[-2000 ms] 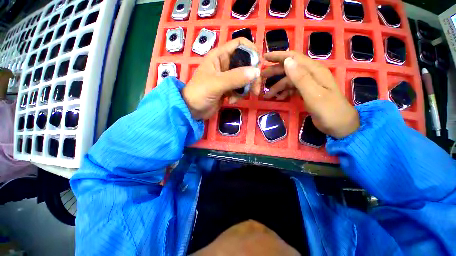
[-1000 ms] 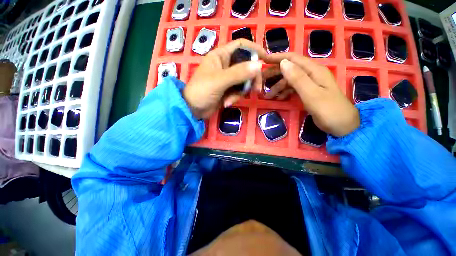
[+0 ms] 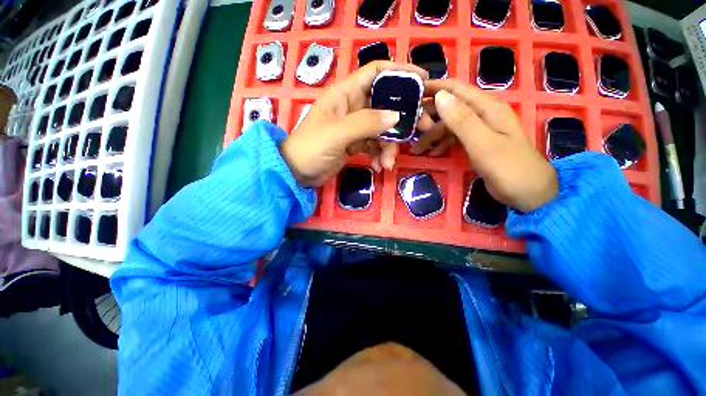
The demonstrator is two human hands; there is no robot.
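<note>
My left hand (image 3: 329, 128) holds a watch unit (image 3: 396, 97) above the red-orange tray (image 3: 457, 230). The unit's black face is turned up to the camera and shows small light text. My left thumb lies on its lower part. My right hand (image 3: 495, 147) is beside the unit, its fingers bent behind the unit's right edge. What those fingers touch is partly hidden. Black-faced units (image 3: 495, 66) lie in the tray's pockets. Silver-backed units with a dark round centre (image 3: 270, 62) lie in its left pockets.
White trays (image 3: 147, 131) full of black-faced units stand at the left. A pen (image 3: 669, 158) and dark parts (image 3: 662, 73) lie right of the red-orange tray. A person's pinkish sleeve (image 3: 22, 209) shows at the far left. A bicycle-like wheel shows below it.
The unit in my left hand has turned from a tilted side view to face the camera. My right hand has hardly moved. The person at the far left has shifted slightly.
</note>
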